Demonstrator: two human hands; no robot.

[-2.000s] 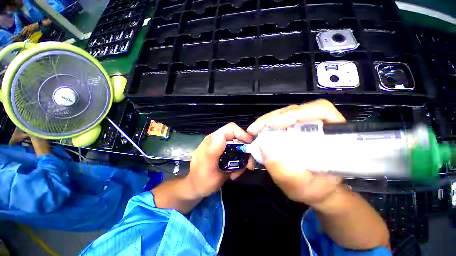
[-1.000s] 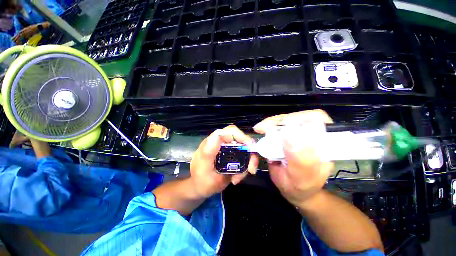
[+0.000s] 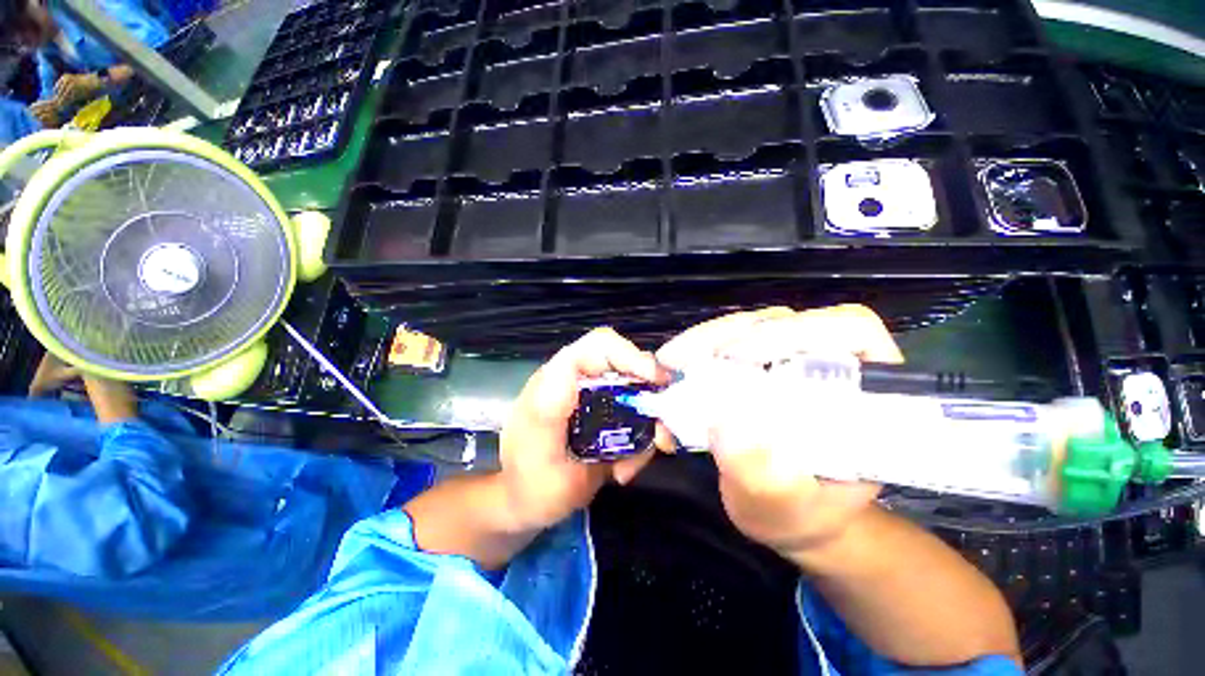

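My left hand (image 3: 542,429) holds a small black rounded-square housing (image 3: 609,425) between thumb and fingers, its open black inside facing me, with a small pale rectangle near its lower edge. My right hand (image 3: 780,442) grips a translucent white dispensing syringe (image 3: 932,442), lying roughly level and pointing left. Its blue tip (image 3: 629,399) is at the upper part of the housing; whether it touches cannot be told. A green adapter (image 3: 1094,457) caps the rear of the barrel, with a clear hose leaving to the right. Fingers cover part of the housing's rim and the syringe's front.
Stacked black trays (image 3: 608,268) stand ahead, holding two white parts (image 3: 877,197) and a dark shiny-rimmed part (image 3: 1031,197). A lime-green fan (image 3: 167,268) and an orange-and-white item (image 3: 418,350) are at left. A person in a blue smock (image 3: 198,502) is at far left.
The syringe's rear has swung up and then back down, and now tilts slightly lower at the right. My left hand and the housing have stayed nearly in place.
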